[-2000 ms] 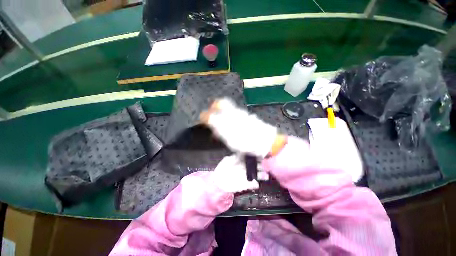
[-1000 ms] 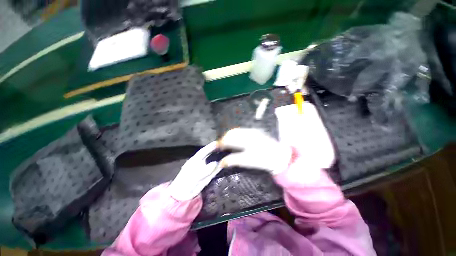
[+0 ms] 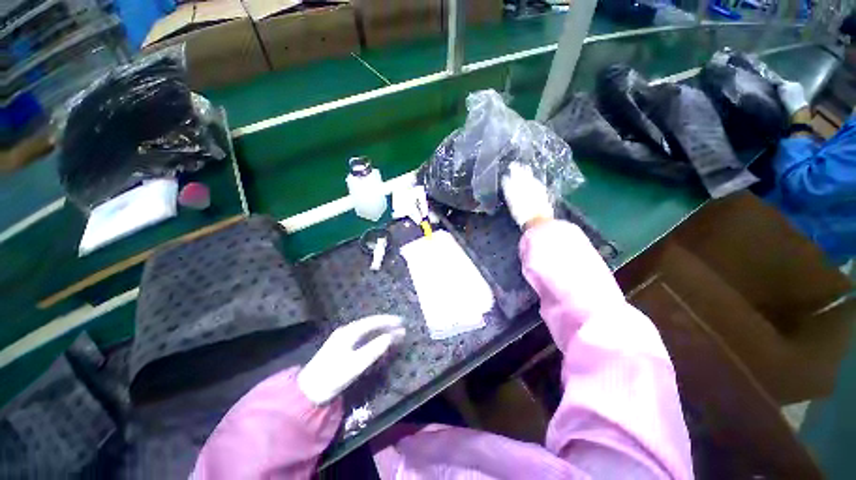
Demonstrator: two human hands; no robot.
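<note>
My left hand [image 3: 349,358], in a white glove, is over the dark dotted mat [image 3: 349,291], fingers apart and empty. My right hand [image 3: 527,197], also in a white glove, is at the clear plastic bag [image 3: 489,150] with black contents. Its fingertips are against or in the film, so I cannot tell if they grip. The white stack of wipes [image 3: 449,286] lies between my hands. A yellow-handled tool [image 3: 427,228] touches its top end. A round black dish [image 3: 369,236] has a white piece [image 3: 378,254] on it.
A translucent bottle [image 3: 367,192] and crumpled white cloth [image 3: 409,202] stand behind the dish. A dotted pouch [image 3: 221,291] lies left. A stand holds a film-wrapped black item [image 3: 131,127], white pad [image 3: 129,216] and pink-red object [image 3: 194,196]. A blue-sleeved person [image 3: 819,187] handles dark bundles at right.
The view has swung right. My hands were close together over the mat; my right hand has moved away to the plastic bag. My left hand has opened and now holds nothing.
</note>
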